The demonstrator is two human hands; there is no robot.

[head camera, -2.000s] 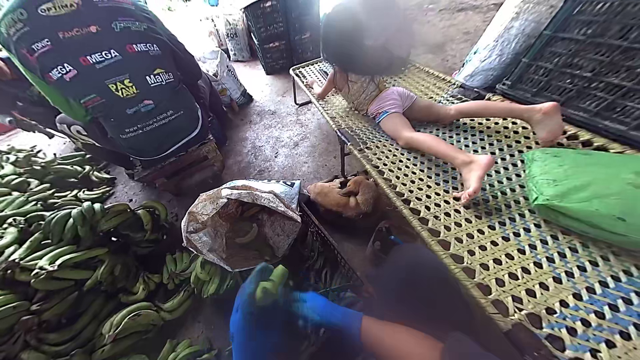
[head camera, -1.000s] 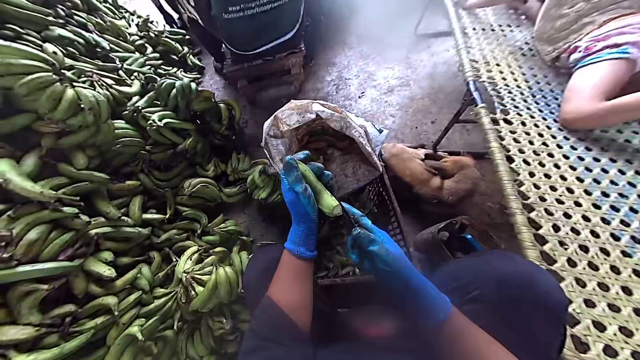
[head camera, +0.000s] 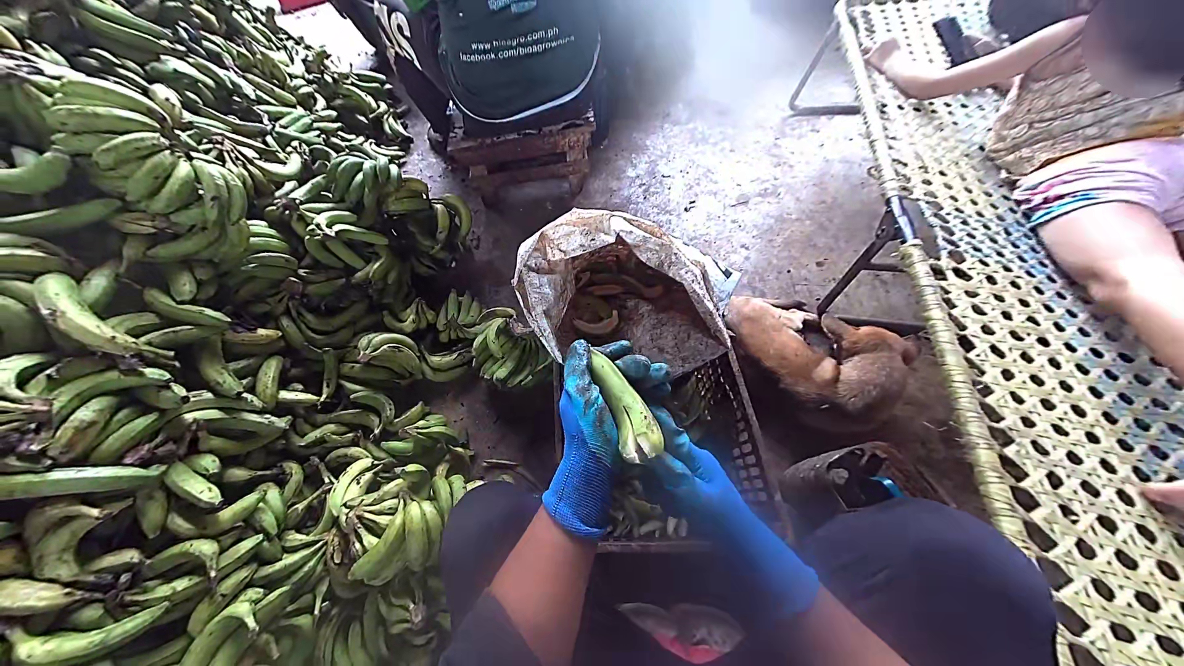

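A green banana (head camera: 625,407) with its peel split at the near end lies in my left hand (head camera: 589,435), which wears a blue glove and is closed around it. My right hand (head camera: 689,472), also in a blue glove, is at the banana's near end; its fingers are partly hidden, so whether it grips anything cannot be told. Just beyond my hands an open, soiled sack (head camera: 546,268) holds several banana pieces or peels (head camera: 597,319). Below my hands is a plastic crate (head camera: 745,435) with pale green pieces (head camera: 647,518) inside.
Green bananas (head camera: 148,176) are heaped on the left. A brown dog (head camera: 800,361) lies right of the sack, near a dark container (head camera: 856,476). A person lies on the woven cot (head camera: 1045,407) at right. Ahead, another person sits on a low wooden stool (head camera: 523,153).
The view has swung left and down since the first frame. Compared with one second ago, my right hand is closer to the banana and my left hand still holds it.
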